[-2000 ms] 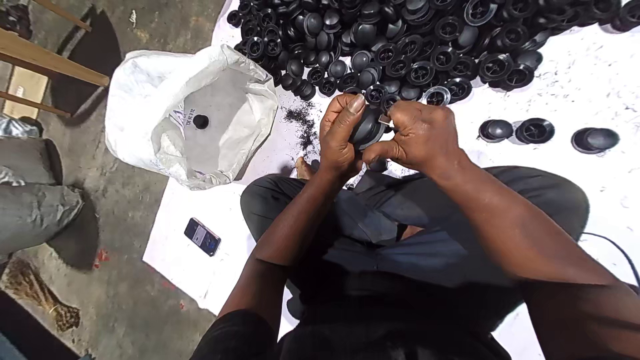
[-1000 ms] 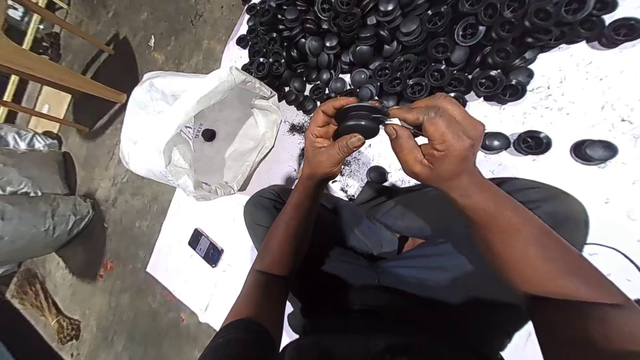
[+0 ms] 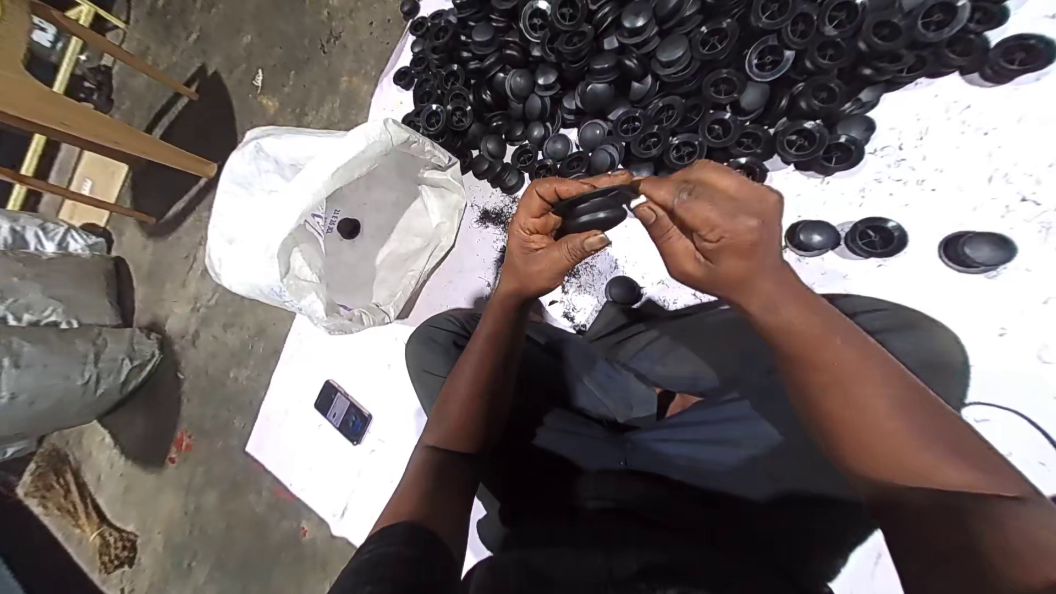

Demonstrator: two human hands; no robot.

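My left hand [image 3: 549, 239] grips a round black plastic part [image 3: 594, 210] with a wide rim and a domed face, thumb below and fingers behind. At the right end of its rim my right hand [image 3: 714, 227] is closed, thumb against fingertips; a small pale bit shows there, and the tool or scrap it belongs to cannot be made out. Beyond both hands spreads a large pile of similar black parts [image 3: 685, 91], some dome up, some showing spoked undersides. One black domed piece [image 3: 624, 289] lies near my lap, beside dark shavings [image 3: 495, 216] on the white sheet.
An open white woven sack [image 3: 272, 214] stands at left with a black piece [image 3: 349, 228] inside. A phone [image 3: 343, 412] lies on the sheet [image 3: 289, 450]. Several black parts [image 3: 978, 250] sit at right. Wooden furniture [image 3: 107, 124], grey sacks [image 3: 66, 355] and a bundle of bristles [image 3: 78, 511] are at far left.
The black part has turned from a tilted, face-showing pose two seconds ago to nearly edge-on. My right hand has shifted from close against my left hand to the part's right rim.
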